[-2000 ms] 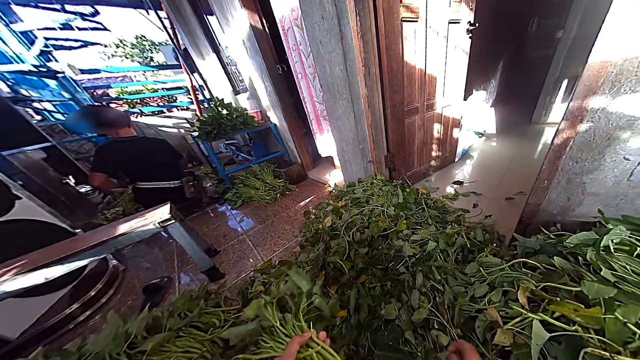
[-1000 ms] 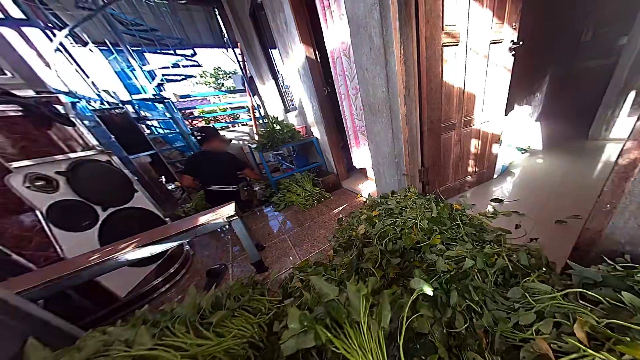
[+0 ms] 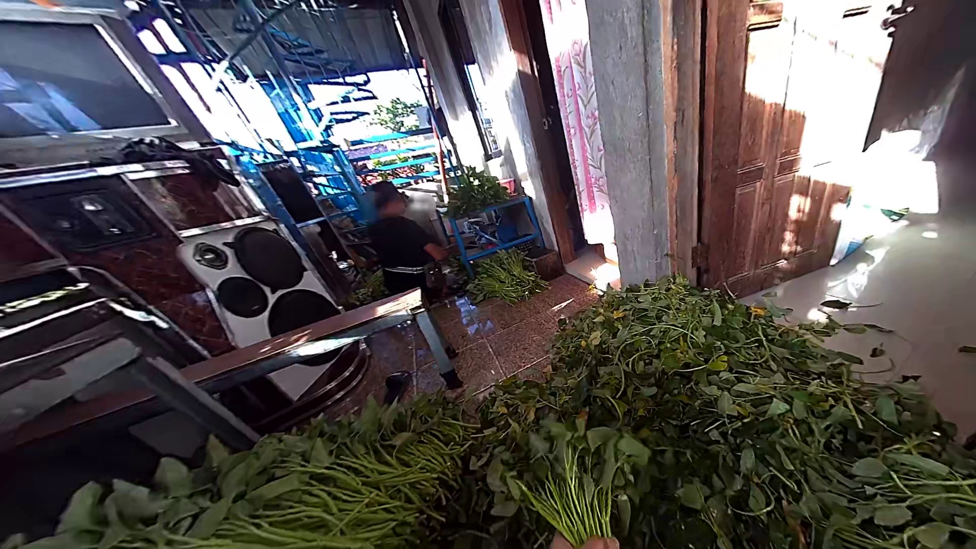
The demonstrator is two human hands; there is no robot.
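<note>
A bunch of leafy greens with long green stems [image 3: 572,492] stands upright at the bottom centre. Fingers of what looks like my left hand [image 3: 585,543] close around its stem ends, mostly cut off by the frame's lower edge. My right hand is out of sight. Just right of the bunch rises a large heap of loose leafy greens [image 3: 686,381]. On the other side, more greens lie with their pale stems roughly side by side [image 3: 358,488].
A bench or low table [image 3: 305,339] crosses the left, before a white speaker panel [image 3: 229,305]. Beyond it, a person in a dark top [image 3: 400,244] is low down beside a blue rack [image 3: 496,248] and greens on the tiled floor [image 3: 507,276]. A wooden door [image 3: 770,168] is at right.
Two seconds ago both hands showed at the lower edge, the left on a bunch; now only one shows, gripping stems. The view has swung left.
</note>
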